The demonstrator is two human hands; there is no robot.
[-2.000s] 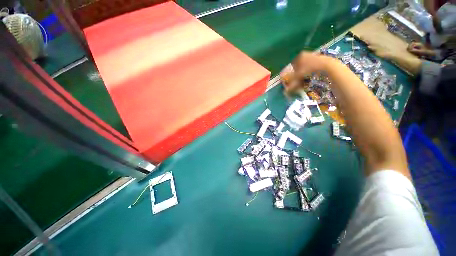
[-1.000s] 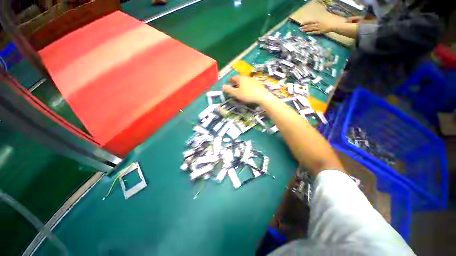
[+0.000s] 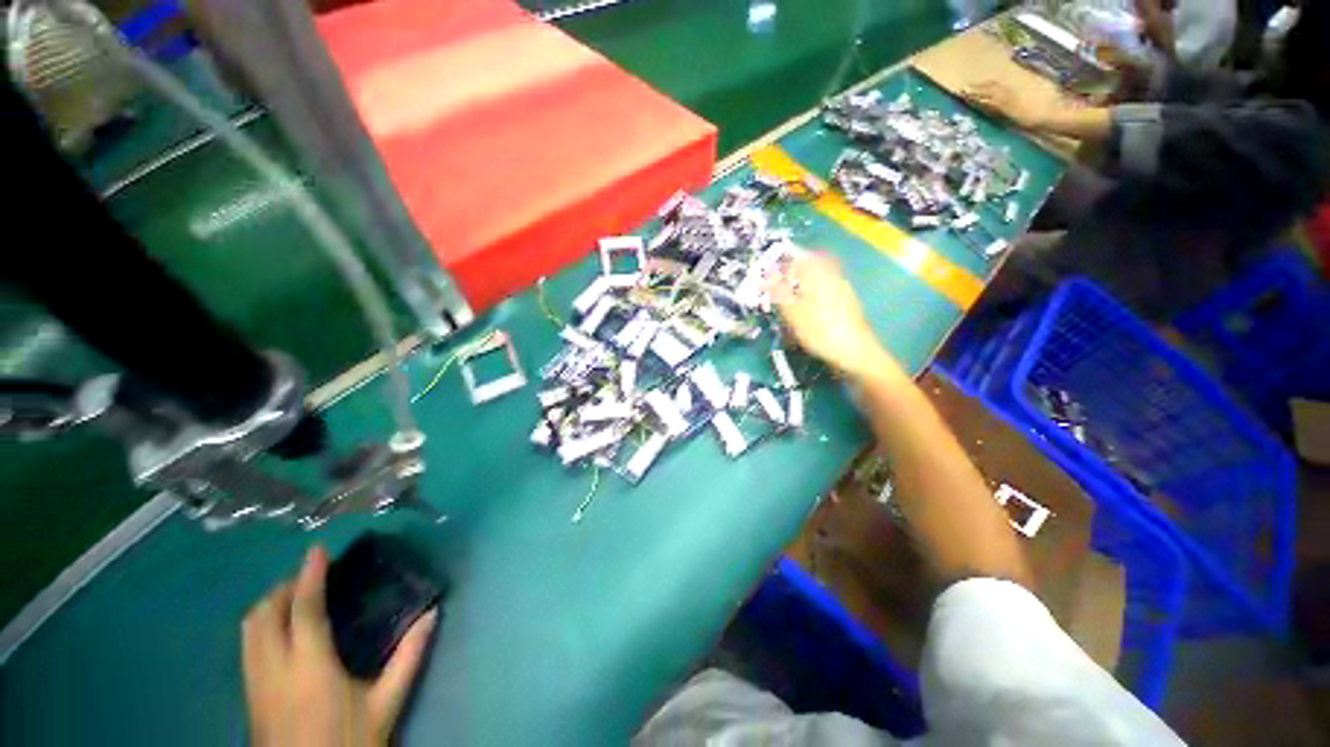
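Observation:
My left hand (image 3: 314, 664) holds a black housing (image 3: 382, 595) on the green bench mat at the lower left, thumb and fingers around it. The silver nose of the electric screwdriver (image 3: 277, 453) hangs just above and behind the housing. My right hand (image 3: 820, 310) is at the right side of a pile of white frame modules (image 3: 671, 343); it is blurred, and whether it holds any module cannot be told. One separate frame module (image 3: 493, 371) with a yellow-green lead wire lies left of the pile.
A red foam block (image 3: 540, 132) stands behind the pile. Orange tape (image 3: 904, 251) crosses the bench before a second module pile (image 3: 934, 161). A blue crate (image 3: 1167, 453) and a carton (image 3: 861, 562) are at right below the bench. Another person's hand (image 3: 1021, 102) rests at the far end.
My left hand and the black housing have come into view with the screwdriver. The modules around the orange tape now lie nearer, joined to the main pile, with my right hand beside them.

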